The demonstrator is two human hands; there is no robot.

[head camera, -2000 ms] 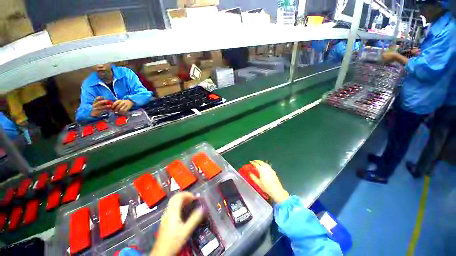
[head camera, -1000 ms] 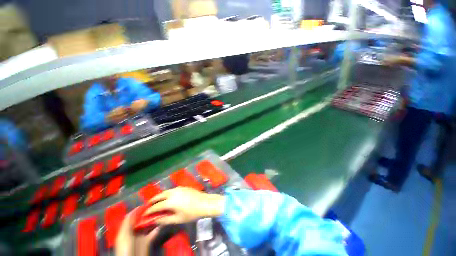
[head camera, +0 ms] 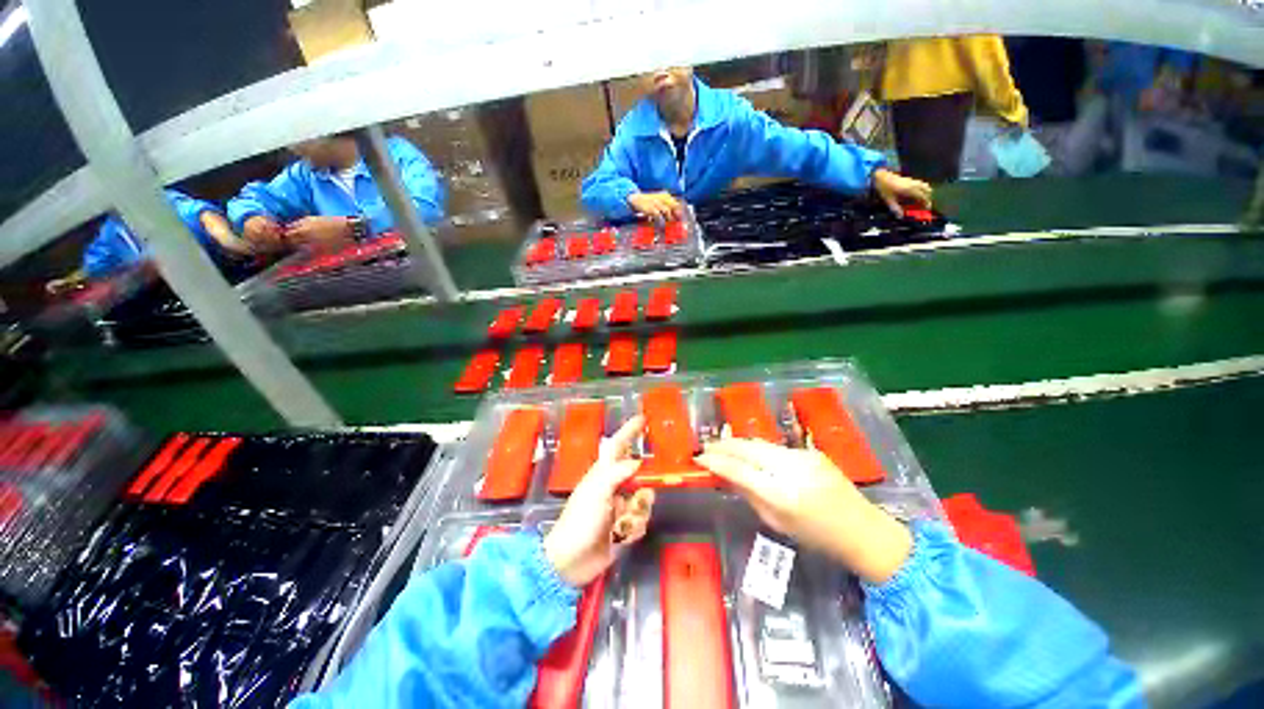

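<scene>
A clear blister tray [head camera: 887, 416] lies in front of me with five red-covered phones [head camera: 514, 454] in its far row. More red pieces [head camera: 696, 623] lie in its near row, beside pockets with white labels [head camera: 767, 569] at the right. My left hand [head camera: 599, 513] and my right hand [head camera: 797, 501] hold a red-covered piece [head camera: 675, 472] between them above the tray's middle, seen nearly edge-on. The fingers hide part of it. My left forearm hides part of the near row.
A black tray [head camera: 208, 582] with a few red covers [head camera: 183, 468] is at left, a clear tray stack [head camera: 56, 478] beyond it. Loose red pieces [head camera: 987, 532] lie right. A filled tray's red pieces [head camera: 568, 363] show on the green belt [head camera: 776, 326]. Workers sit opposite, below a pale rail [head camera: 555, 69].
The view has swung left, bringing the black tray into sight. My hands have moved from the tray's left part to its middle and now hold the red piece between both hands' fingertips.
</scene>
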